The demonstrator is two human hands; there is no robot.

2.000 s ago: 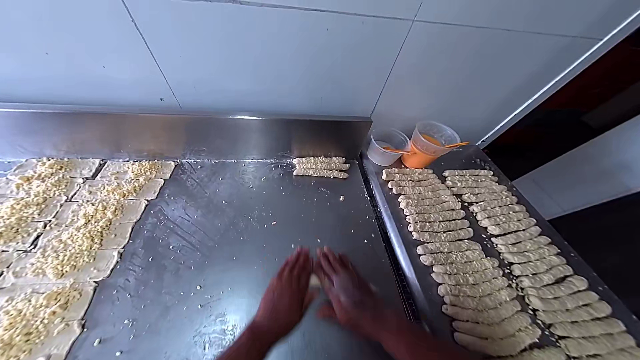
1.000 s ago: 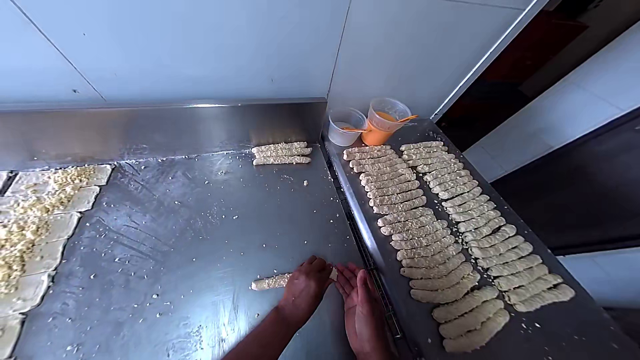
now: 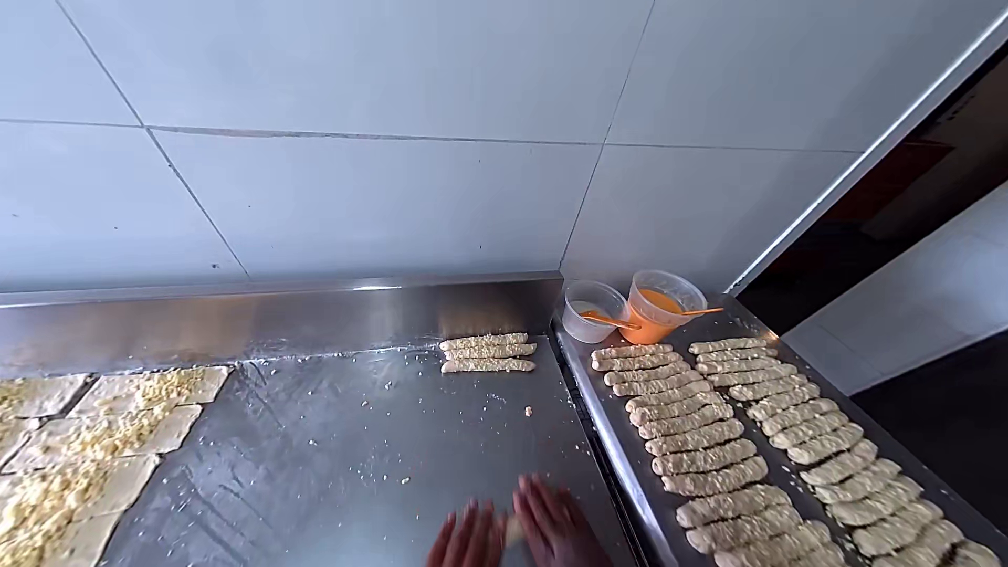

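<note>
My left hand (image 3: 468,539) and my right hand (image 3: 554,523) lie side by side, palms down, at the bottom of the steel work surface (image 3: 346,472). A small piece of pale dough (image 3: 513,531) shows between them; the rest of what is under the palms is hidden. Near the back edge rest several crumb-coated dough sticks (image 3: 488,365), side by side. Flat dough pieces (image 3: 177,425) topped with crumbly yellow-white filling (image 3: 59,496) cover the left part of the surface.
On the right, a metal tray (image 3: 650,516) holds two columns of coated dough sticks (image 3: 709,461). At its back stand a clear plastic tub (image 3: 587,323) and a tub of orange liquid (image 3: 650,327), with orange utensils. A steel backsplash (image 3: 346,319) and a panelled wall rise behind.
One second ago a coated dough stick lay beside my left hand on the open surface; now both hands are flat over a piece of dough. The view has tilted upward.
</note>
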